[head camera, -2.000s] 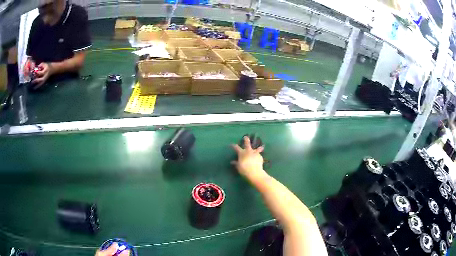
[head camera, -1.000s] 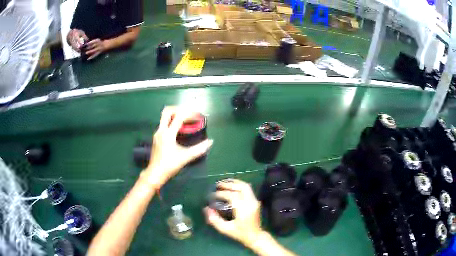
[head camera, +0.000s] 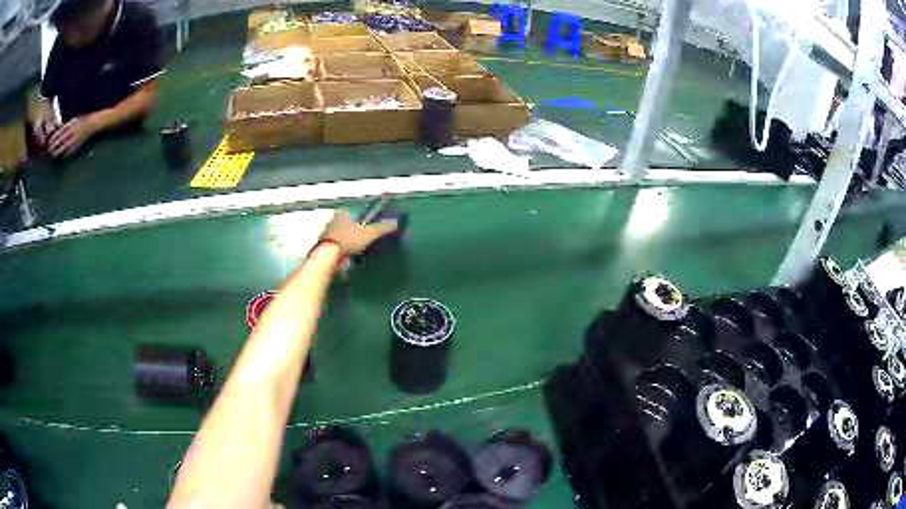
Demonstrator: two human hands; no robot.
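Observation:
My left hand [head camera: 358, 233] is stretched across the green bench, at a dark cylindrical unit [head camera: 385, 245] near the far edge. The hand is blurred; whether its fingers grip the unit cannot be told. A black unit [head camera: 420, 348] stands upright nearer me, its round top silver-rimmed and unlit. Another unit with a red-lit ring [head camera: 260, 309] is partly hidden behind my left forearm. A black unit [head camera: 171, 375] lies on its side at left. My right hand is out of the picture.
Matt black housings [head camera: 429, 467] stand at the near edge. A dense black stack with silver-white rings [head camera: 727, 413] fills the right. Beyond the pale raised edge [head camera: 477, 183] are cardboard boxes [head camera: 373, 126], a yellow perforated tray [head camera: 223, 165] and a person [head camera: 104, 75].
My left hand has left the red-lit unit and reached out to the far dark unit. My right hand has gone out of the picture. The view has shifted, and the glass bottle no longer shows.

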